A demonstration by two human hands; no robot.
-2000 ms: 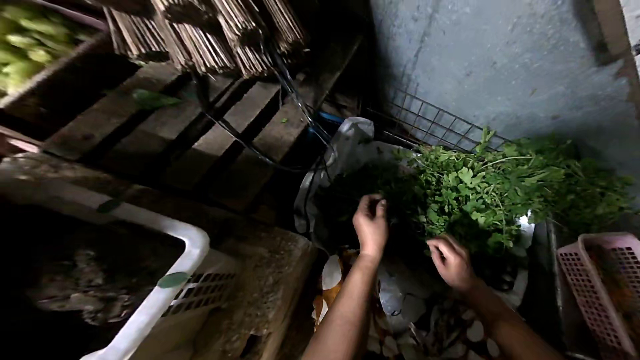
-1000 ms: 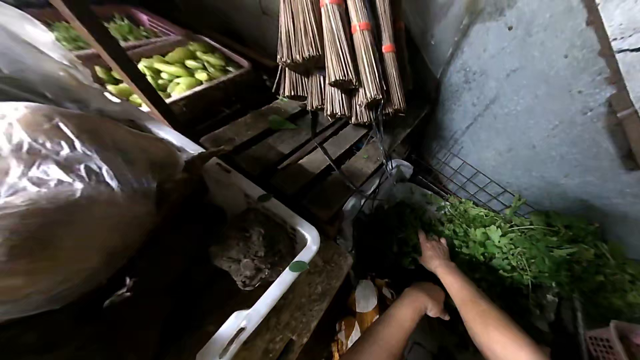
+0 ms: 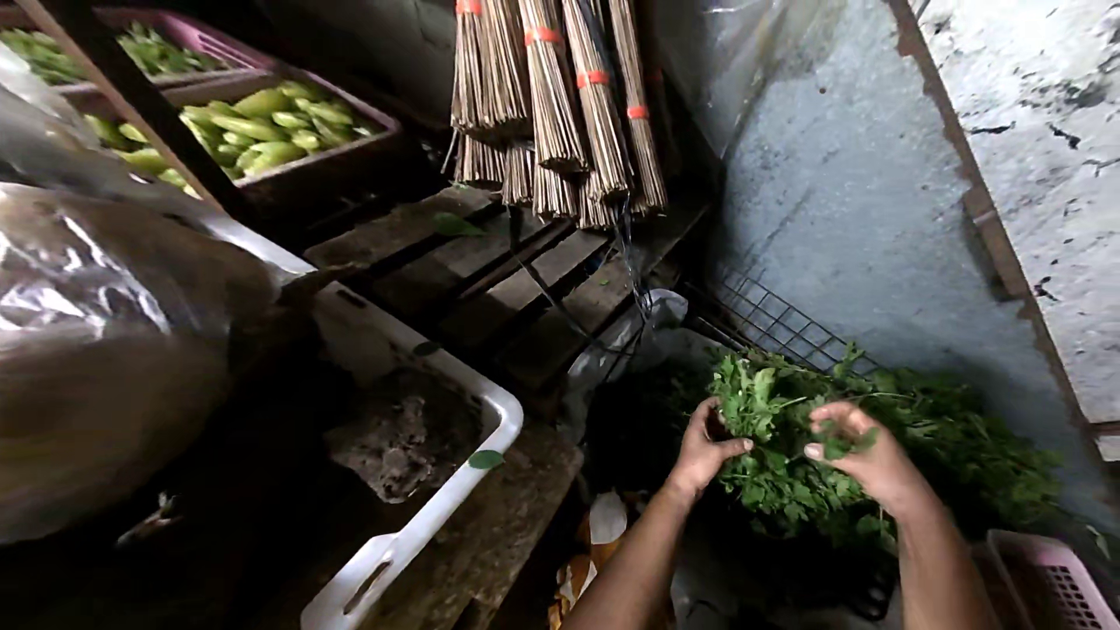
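Observation:
A heap of leafy green herbs (image 3: pixel 954 429) lies at the right, below a blue-grey wall. My left hand (image 3: pixel 707 446) is closed around a bunch of the herbs (image 3: pixel 757 398) at the left edge of the heap, its thumb pointing right. Facing it, my right hand (image 3: pixel 862 451) has thumb and fingers curled around a few green leaves. The stems are mostly hidden behind the leaves and fingers. Beside the left hand, a plastic bag (image 3: pixel 604 359) holds dark, shadowed contents.
At the left stand a white plastic crate (image 3: pixel 455 367) and a large filled clear bag (image 3: pixel 105 350). Bundled thin sticks (image 3: pixel 551 96) stand over a wooden pallet (image 3: pixel 499 302). Farther back is a crate of pale green peppers (image 3: pixel 254 131). A wire rack (image 3: pixel 787 324) leans near the wall; a pink basket (image 3: pixel 1050 577) sits lower right.
My left hand has risen from below the herbs and now grips a bunch. The right hand has moved to the right and holds leaves. The view has swung left since the earliest frame.

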